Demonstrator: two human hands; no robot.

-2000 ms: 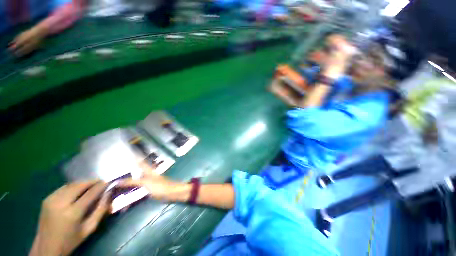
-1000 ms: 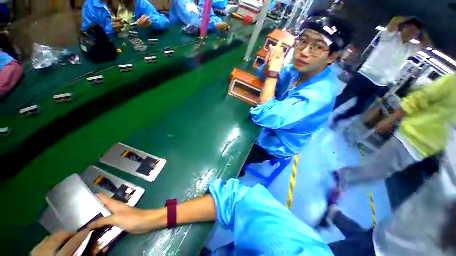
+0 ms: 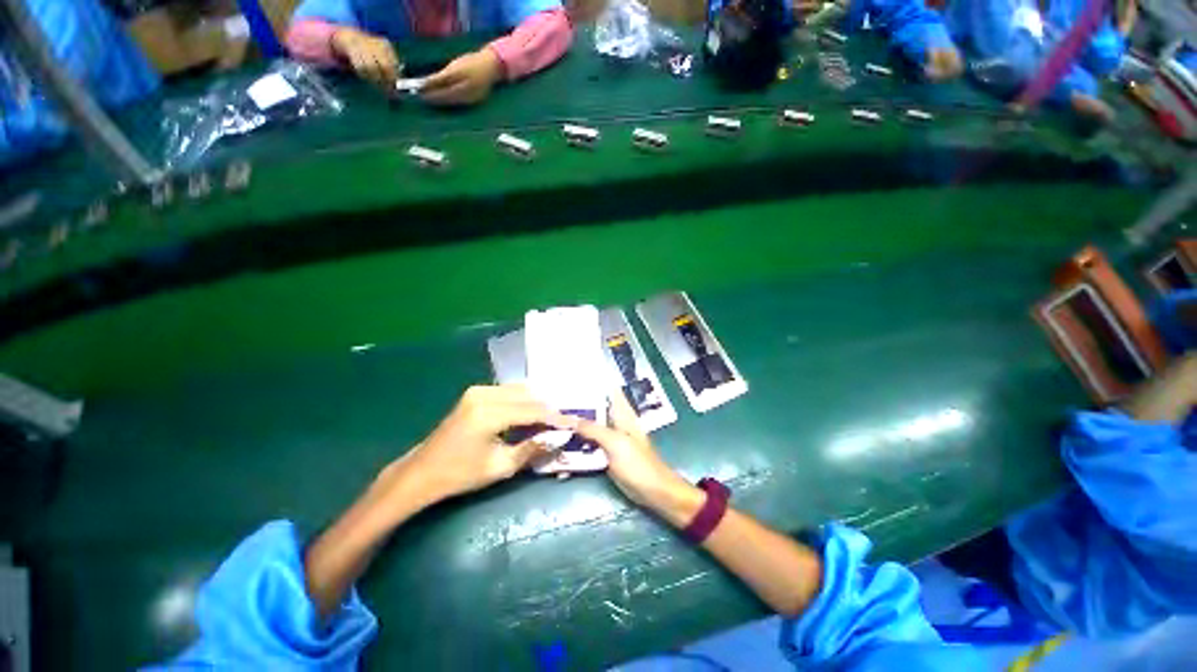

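Note:
My left hand (image 3: 483,440) and my right hand (image 3: 633,462), both bare, hold the lower end of a display module (image 3: 566,361) over the bench. Its upper part shows as a bright white rectangle. A dark patch shows at its lower end between my fingers. A second module (image 3: 649,394) lies partly behind it, and a third module (image 3: 692,352) lies to the right, silver back up, with a black flex cable and an orange-yellow patch. The edge of another pale module (image 3: 505,357) shows at the left, mostly covered.
Small metal parts (image 3: 649,138) stand spaced along the green belt (image 3: 433,269). A clear plastic bag (image 3: 250,108) lies beyond it. Across the belt another person's hands (image 3: 460,79) hold a small part. Orange-brown frames (image 3: 1100,328) stand at the right beside a neighbour's blue sleeve (image 3: 1129,492).
The view has swung left and down, so the modules now lie near the middle. The neighbour's face has left the picture. Both my hands still hold the module, now seen more squarely.

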